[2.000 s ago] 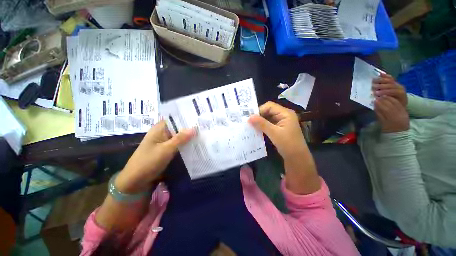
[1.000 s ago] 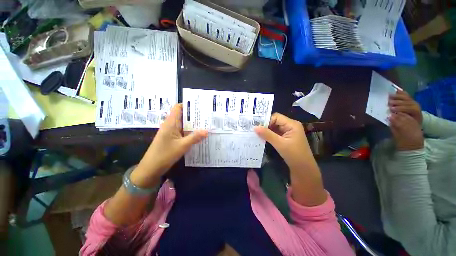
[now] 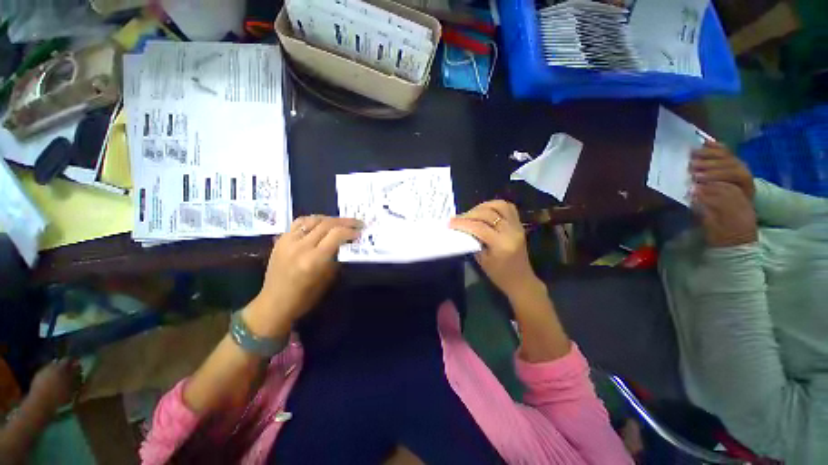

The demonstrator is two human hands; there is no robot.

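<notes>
A partly folded instruction sheet [image 3: 399,202] is held between my hands at the table's front edge, with small text and a diagram facing up. My left hand [image 3: 313,259] grips its left side, fingers on top. My right hand [image 3: 497,238] grips its lower right corner. The thumbs are hidden behind or under the paper. A stack of unfolded sheets [image 3: 213,136] lies left of it on the dark table.
A beige holding box [image 3: 349,80] and blue crate [image 3: 581,88] hold folded leaflets beyond my hands. Scrap paper [image 3: 552,167] lies to the right. Another person's hands [image 3: 722,191] hold a white sheet [image 3: 674,154]. Yellow paper [image 3: 82,213] lies at left.
The sheet has been folded smaller; its row of dark bars no longer shows, and a different printed face is up. My fingers have moved onto the top of the paper.
</notes>
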